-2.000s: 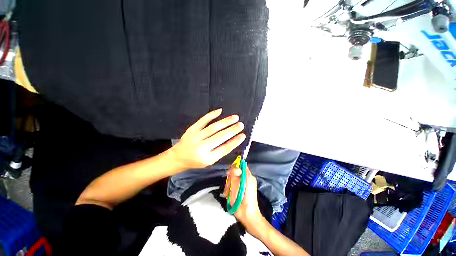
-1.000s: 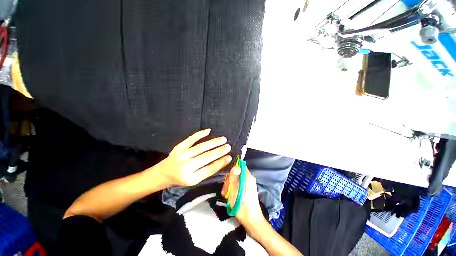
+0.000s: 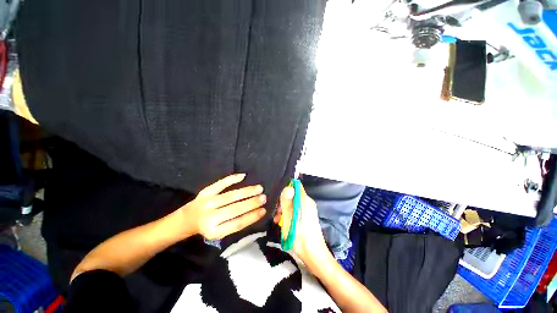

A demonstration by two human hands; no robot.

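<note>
A large black fabric panel (image 3: 183,79) with long seam lines covers the left of the table and hangs over its front edge towards my lap. My left hand (image 3: 229,208) lies flat on its lower part, fingers spread, palm down. My right hand (image 3: 300,221) is closed around green-handled scissors (image 3: 291,223) at the panel's lower right edge. A bit of yellow handle (image 3: 284,219) shows beside the green loop. The blades are hidden or too small to make out.
The white table (image 3: 378,122) bears a smartphone (image 3: 468,71) and the Jack sewing machine (image 3: 537,40) at the right. Blue baskets (image 3: 421,215) and black pieces (image 3: 406,266) are below the table. A tan edge (image 3: 23,101) shows at the left.
My left hand has moved left and down, nearer my lap, and the panel's lower edge sits slightly lower. My right hand still holds the scissors near the same place.
</note>
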